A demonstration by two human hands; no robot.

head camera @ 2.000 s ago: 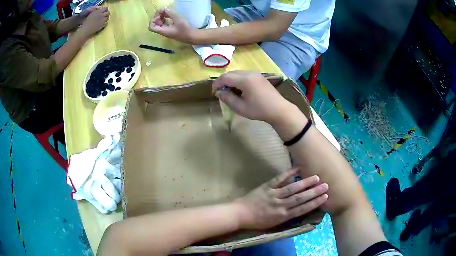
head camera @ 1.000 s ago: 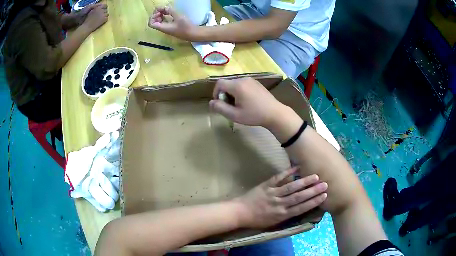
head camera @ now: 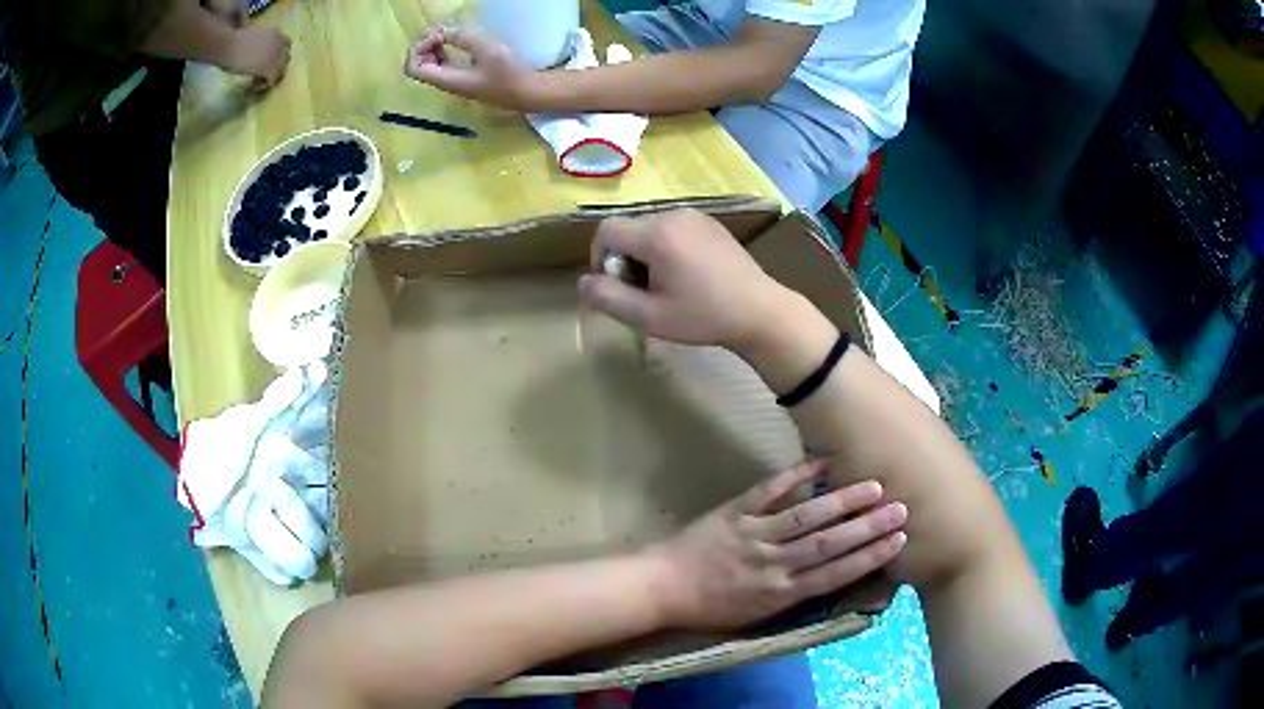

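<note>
My right hand [head camera: 679, 277] is bare and curled over the far side of the open cardboard box [head camera: 513, 416]. It is closed on a small pale part [head camera: 634, 270], mostly hidden by the fingers; a faint greenish-white tip shows below the hand. My left hand [head camera: 776, 547] lies palm down against my right forearm over the near right side of the box, its fingers stretched and slightly apart, with nothing visible in it. The box floor shows small dark specks.
Left of the box are a bowl of black parts [head camera: 301, 201], a cream tub [head camera: 298, 305] and white gloves [head camera: 264, 485]. A black stick [head camera: 427, 125], another glove [head camera: 593, 132] and a white container [head camera: 530, 31] lie beyond. A person in white sits opposite; another stands by a red stool [head camera: 118, 312].
My right hand has turned from pointing the pale part downward to a more closed fist. The person in brown has risen from the red stool. My left hand has stayed in place.
</note>
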